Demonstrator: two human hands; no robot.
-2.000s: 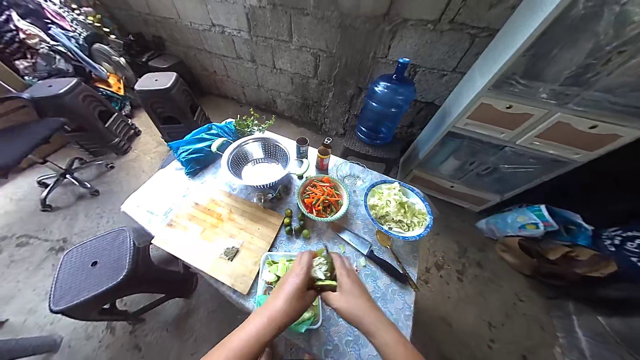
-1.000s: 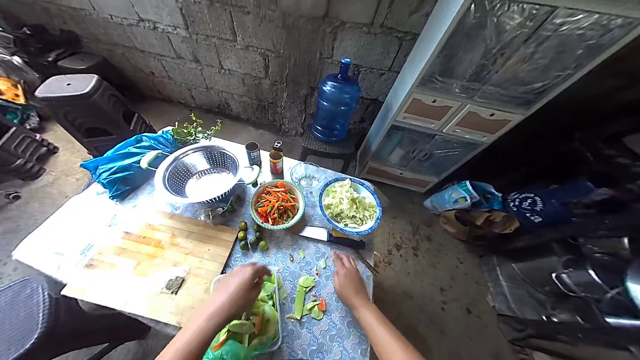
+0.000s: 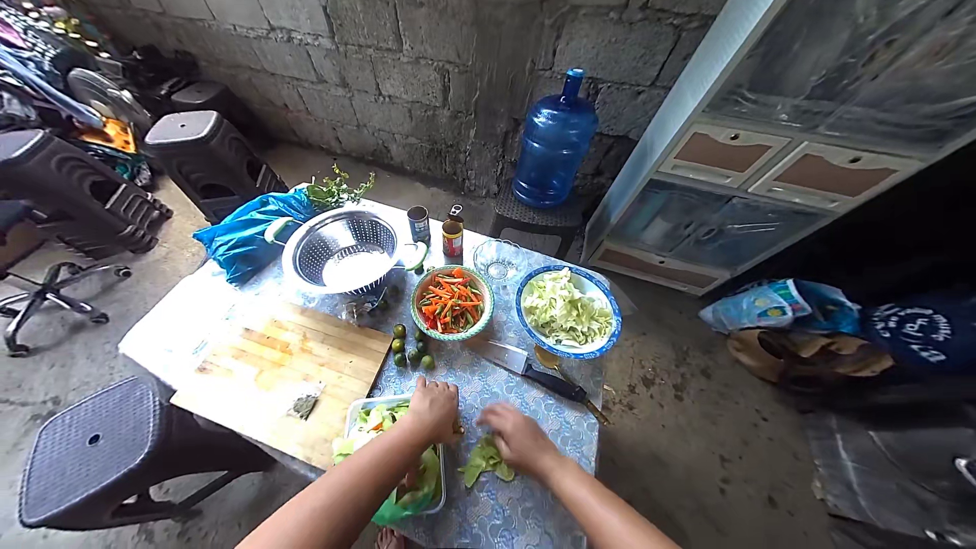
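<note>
My left hand (image 3: pixel 436 412) is over the right rim of a plastic container (image 3: pixel 442 488) of vegetable scraps and a green bag; what its curled fingers hold is hidden. Just right of the container, my right hand (image 3: pixel 518 438) hovers beside a small pile of green vegetable scraps (image 3: pixel 486 460) on the patterned tablecloth, fingers bent, grip unclear. Beyond my hands lie several small green citrus fruits (image 3: pixel 399 345) and a knife (image 3: pixel 555 383) with a black handle, next to a gold-coloured spoon (image 3: pixel 595 410). Sliced carrots and peppers (image 3: pixel 450 303) fill one bowl, chopped cabbage (image 3: pixel 568 311) a blue-rimmed one.
A wooden cutting board (image 3: pixel 282 366) with a small packet lies at left. Behind it stand a steel colander (image 3: pixel 301 255) and a blue bag (image 3: pixel 252 229). Two opened cans (image 3: pixel 452 239) and a glass dish (image 3: pixel 499 261) are at the back. A plastic stool (image 3: pixel 91 450) stands near the left edge.
Two seconds ago both hands held green scraps together over the container. They have since come apart, and a scrap pile shows on the cloth between them. The view has shifted.
</note>
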